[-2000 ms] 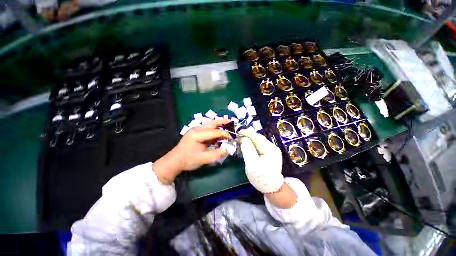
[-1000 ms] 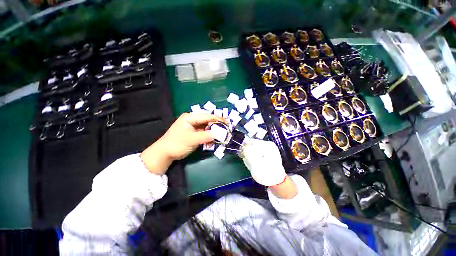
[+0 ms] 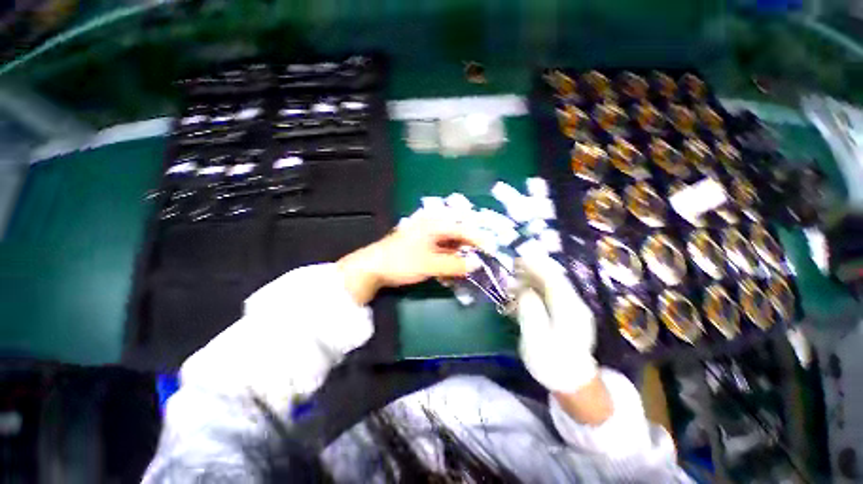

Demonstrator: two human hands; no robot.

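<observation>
My bare left hand and my gloved right hand meet over the front of the white pad pile. Between them is a binder clip with silver wire handles pointing down and right, its handles at my right fingertips. My left fingers hold a part at the clip's other end; that part is mostly hidden and blurred. The right tray holds rows of round gold-silver housings. The left tray holds clamped parts with white pads in its back compartments.
Translucent squares lie behind the pads. A white slip rests on the right tray. A dark clip heap lies at the far right. A small round part lies at the back. The bench edge runs near my sleeves.
The whole view has shifted, with trays and hands now further right in the picture. The clip has come up against the part at my left fingers; earlier they were seen side by side with a white pad showing.
</observation>
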